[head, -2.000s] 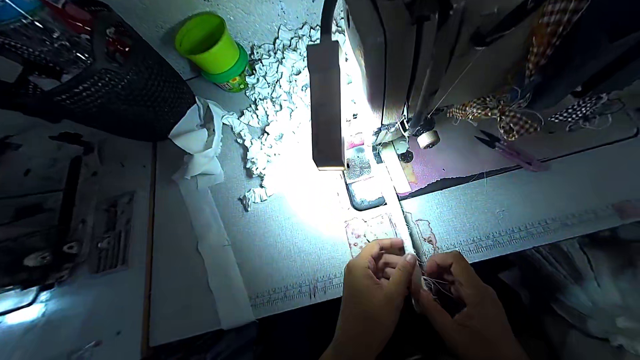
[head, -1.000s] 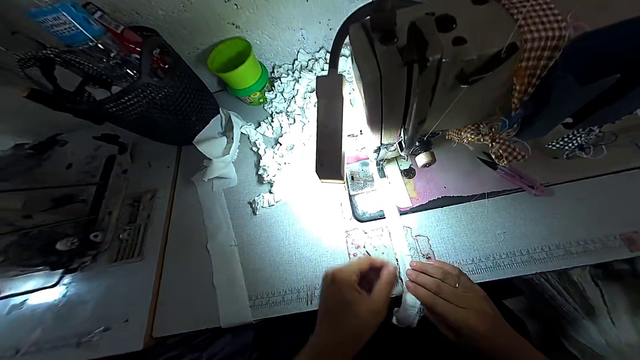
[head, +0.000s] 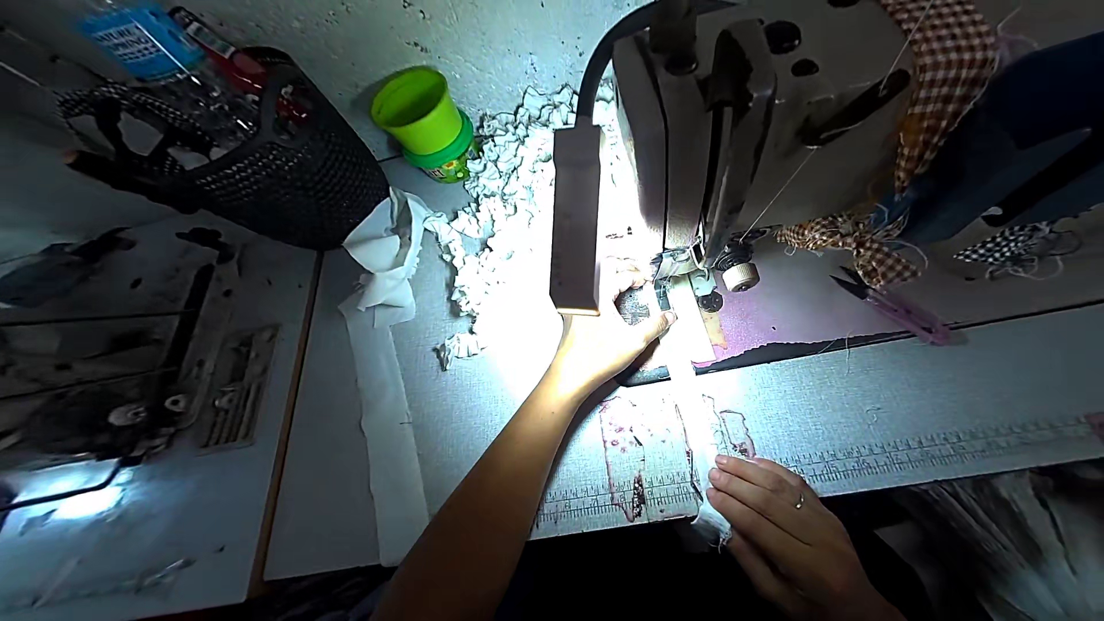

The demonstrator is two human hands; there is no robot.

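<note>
A sewing machine (head: 768, 112) stands at the upper right, with a lit lamp (head: 576, 220) beside its head. From the presser foot (head: 668, 276) a narrow white fabric strip (head: 693, 397) runs down to the table's front edge. My left hand (head: 608, 323) reaches to the left side of the foot, thumb near the strip; glare hides whether its fingers pinch any cloth. My right hand (head: 772, 517), with a ring on one finger, lies with its fingertips on the strip's right edge near its lower end. Gathered white fabric (head: 500, 216) is heaped behind the lamp.
A green plastic cup (head: 418, 108) and a black woven basket (head: 285, 172) holding a bottle stand at the back left. A flat white cloth strip (head: 388, 440) lies on the left. Pink-handled thread snips (head: 906, 315) lie right of the machine, near knotted checked cloth (head: 862, 246).
My left hand has moved from the strip near the front edge up to the presser foot. Two seconds ago both hands were together at the strip; my right hand remains by its lower part.
</note>
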